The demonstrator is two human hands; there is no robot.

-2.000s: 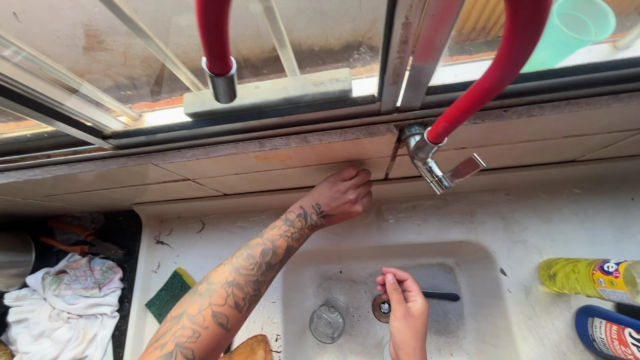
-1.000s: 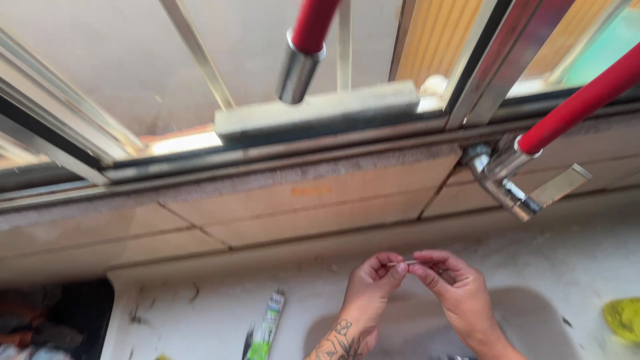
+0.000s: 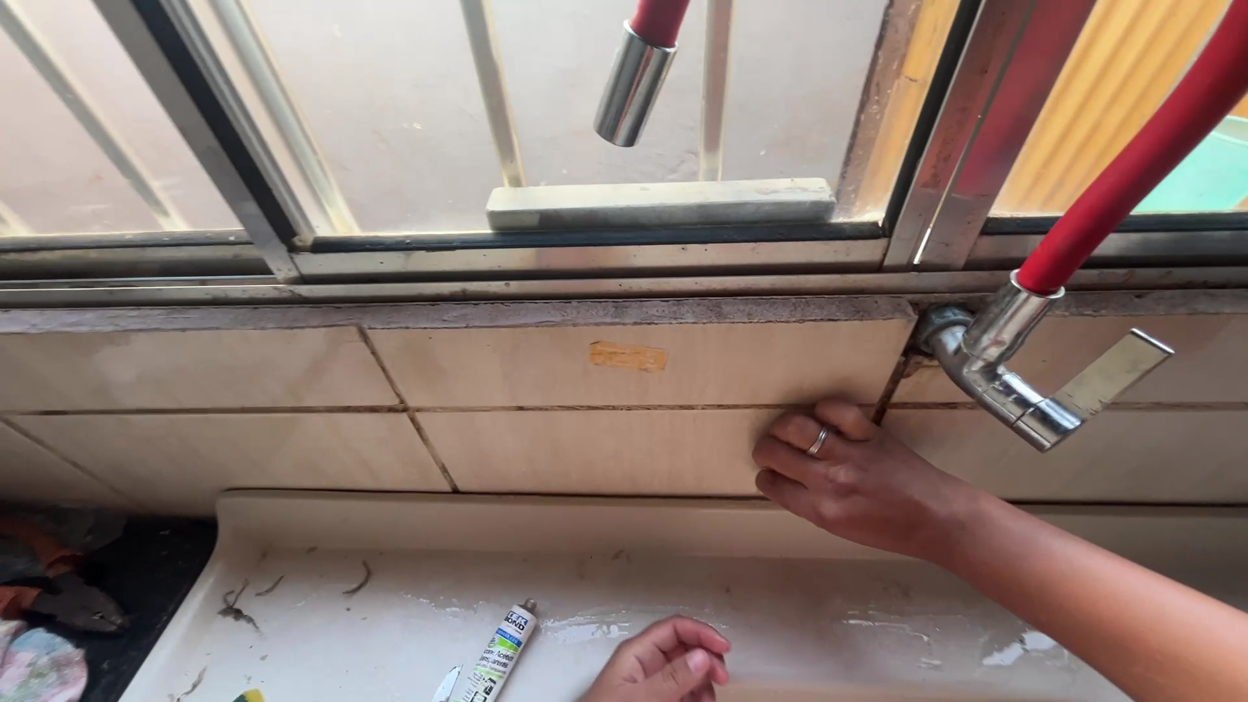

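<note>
My right hand, with a ring on one finger, presses its bent fingers against the beige wall tiles, left of and below the chrome tap. Whatever may be under those fingertips is hidden. My left hand is at the bottom edge over the white sink, its fingers curled near the thumb; whether it holds something small cannot be told. Just left of it a tube of adhesive or sealant lies on the sink's ledge. An orange-brown patch marks an upper tile.
The tap's red flexible hose arches out of view, and its chrome-tipped end hangs before the window. A pale bar stands by the window frame. Orange-handled pliers and a cloth lie at the left on a black surface.
My hands, together above the sink a second ago, are now apart: the right is against the tiles, the left low at the frame's bottom. The view has moved closer to the wall.
</note>
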